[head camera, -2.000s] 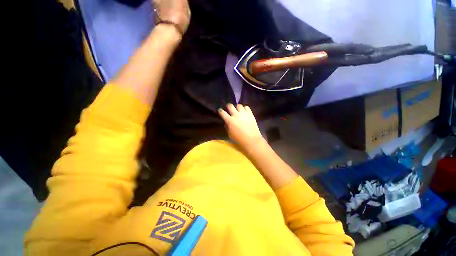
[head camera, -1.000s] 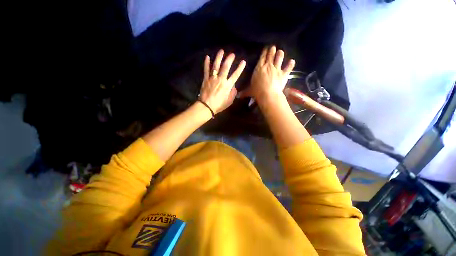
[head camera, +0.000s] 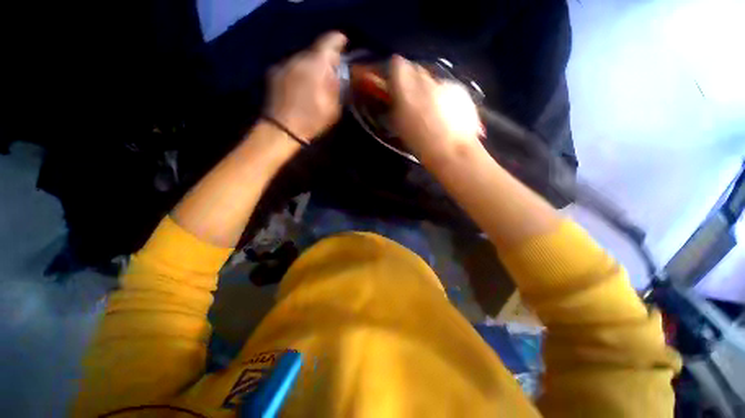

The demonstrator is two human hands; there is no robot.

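Observation:
A black garment [head camera: 506, 49] lies spread over the pressing table. My right hand [head camera: 433, 102] is closed around the handle of the steam iron [head camera: 372, 86], which stands on the black cloth at the far middle; part of its reddish handle and its pale edge show. My left hand [head camera: 306, 90] is just left of the iron, over the black cloth, with its fingers curled and blurred. I cannot tell whether it pinches the cloth.
The pale table cover [head camera: 653, 82] shows at the right. The steam hose [head camera: 604, 208] runs from the iron toward a grey metal part [head camera: 702, 245] at the right edge. More black cloth [head camera: 98, 188] hangs at the left. Cloth pieces lie on the floor below.
My right hand has gone from lying flat on the cloth to gripping the iron, which has moved left. My left hand has moved left and away from me, and its spread fingers have curled.

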